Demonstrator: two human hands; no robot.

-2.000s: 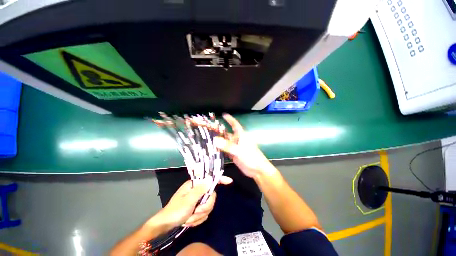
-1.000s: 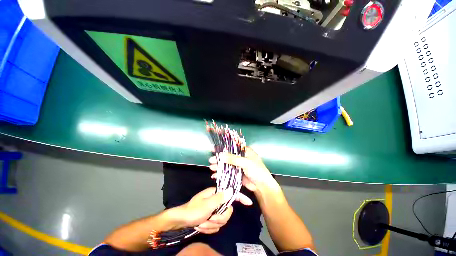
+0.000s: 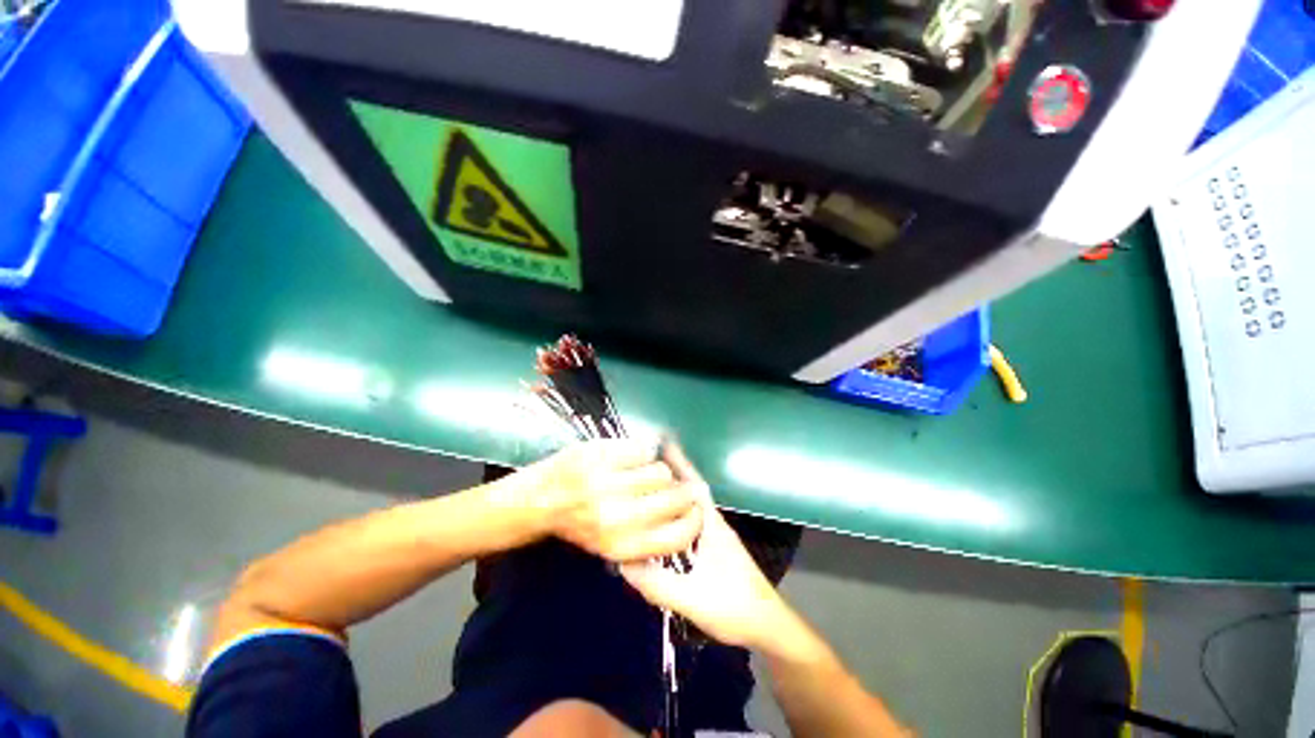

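Observation:
A bundle of thin black and white wire leads (image 3: 586, 397) with reddish-orange ends stands up out of my hands, over the front edge of the green bench. My left hand (image 3: 617, 498) is closed around the bundle. My right hand (image 3: 707, 577) is wrapped around it just below and to the right, touching my left hand. A few leads hang below my hands towards my lap. The fingers partly hide the middle of the bundle. The stripping and crimping machine (image 3: 649, 202) stands behind, its small feed opening (image 3: 808, 219) above and right of the bundle.
A blue bin (image 3: 123, 188) is at the left on the bench (image 3: 894, 498). Right of the machine are a blue small parts box (image 3: 945, 368), a yellow handle (image 3: 1008, 375) and a white second machine (image 3: 1255, 310). A red-ringed button (image 3: 1059, 100) is on the machine front.
The bundle's orange ends were spread and now sit closer together, further left. My left hand has moved up the bundle, its forearm now raised. The view has shifted, showing more of the left bin.

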